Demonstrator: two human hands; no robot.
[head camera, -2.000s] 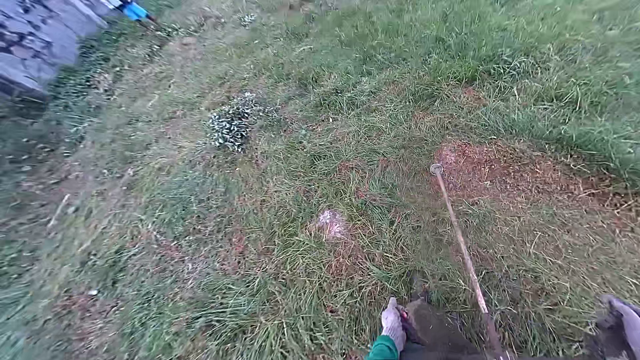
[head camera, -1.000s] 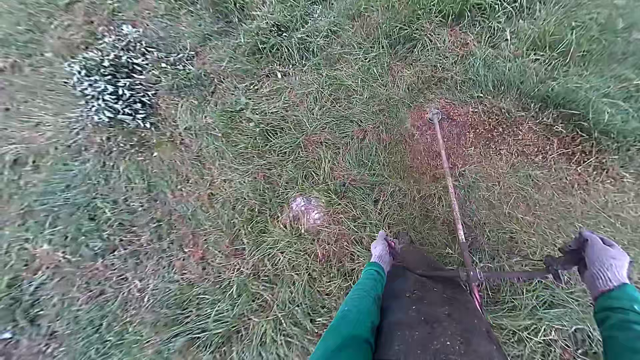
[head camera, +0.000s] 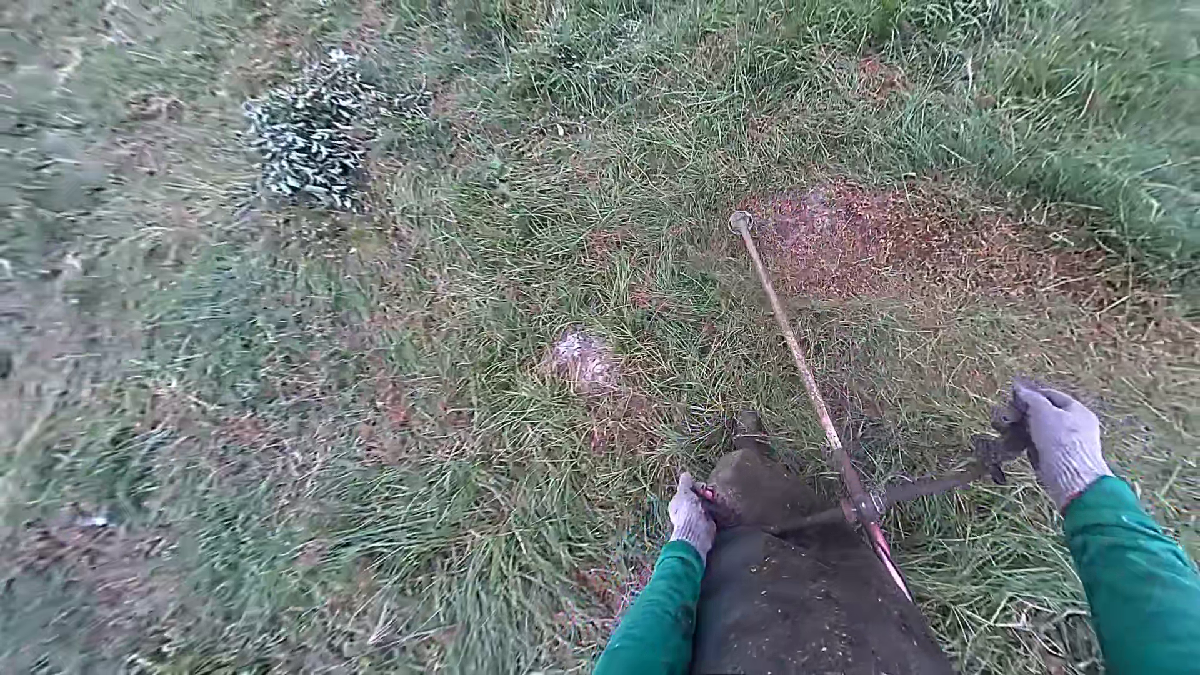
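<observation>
A brush cutter's long shaft (head camera: 797, 352) runs from beside my right thigh up to the cutting head (head camera: 741, 222), which is over the grass at the left edge of a bare reddish patch. A handlebar (head camera: 928, 486) crosses the shaft at a clamp. My right hand (head camera: 1059, 436), in a pale knit glove, is closed on the dark grip at the bar's right end. My left hand (head camera: 692, 516), gloved alike, is closed on the bar's left grip, of which only a small part shows. A dark, soiled apron (head camera: 806, 600) lies below and between my green sleeves. The motor is out of view.
A leafy low shrub (head camera: 314, 131) grows at the upper left. A pale stone or bare spot (head camera: 586, 361) shows in the grass ahead of my left hand. The reddish patch of soil and cut litter (head camera: 872, 239) stretches to the right, with taller grass (head camera: 1116, 141) beyond it.
The view has turned downward since the oldest frame, bringing both sleeves and the handlebar into sight. In the last second the cutting head has moved left, to the reddish patch's left edge.
</observation>
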